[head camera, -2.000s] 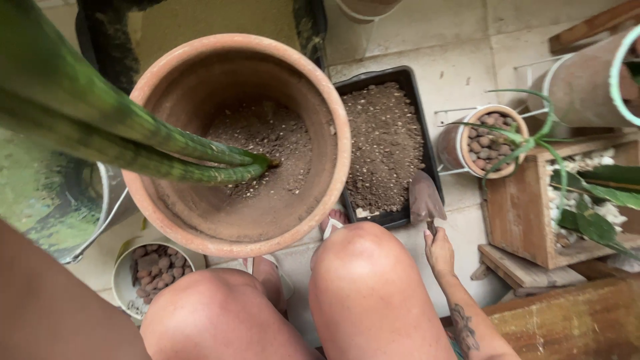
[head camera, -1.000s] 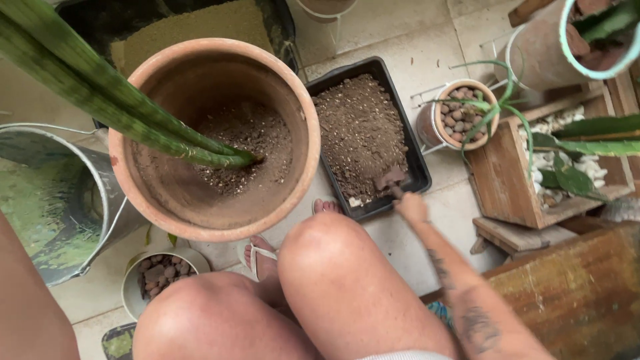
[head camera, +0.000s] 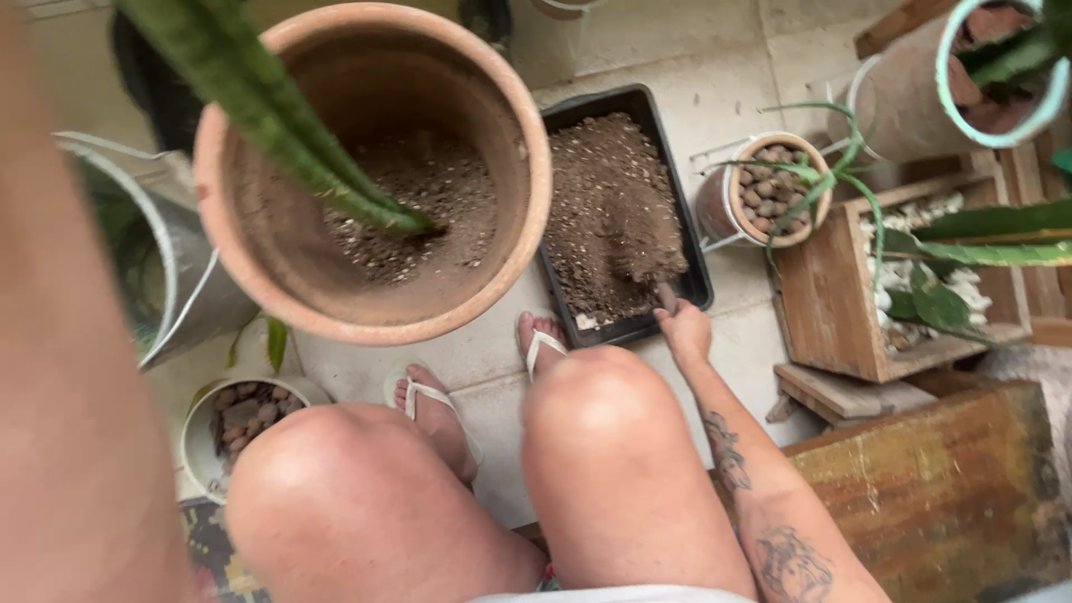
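Note:
My right hand (head camera: 688, 335) grips the handle of a hand trowel (head camera: 667, 296) at the near right corner of a black plastic tray (head camera: 708, 280). The trowel's blade is buried in the potting soil (head camera: 607, 201) that fills the tray. Left of the tray stands a large terracotta pot (head camera: 536, 159) with some soil low inside. A long green snake plant leaf (head camera: 310, 151) rises from that soil and leans to the upper left. My left arm runs up the left edge of the view; the left hand itself is out of frame.
A metal bucket (head camera: 205, 276) and a white pot of clay pebbles (head camera: 201, 444) are at the left. On the right are a small potted plant with clay pebbles (head camera: 737, 201), a wooden planter box (head camera: 829, 310) with white stones, a larger pot (head camera: 904, 109) and a wooden board (head camera: 938, 494).
Two seconds ago the trowel was lifted over the tray's near right edge; now its blade is down in the soil. The soil by the trowel has been disturbed.

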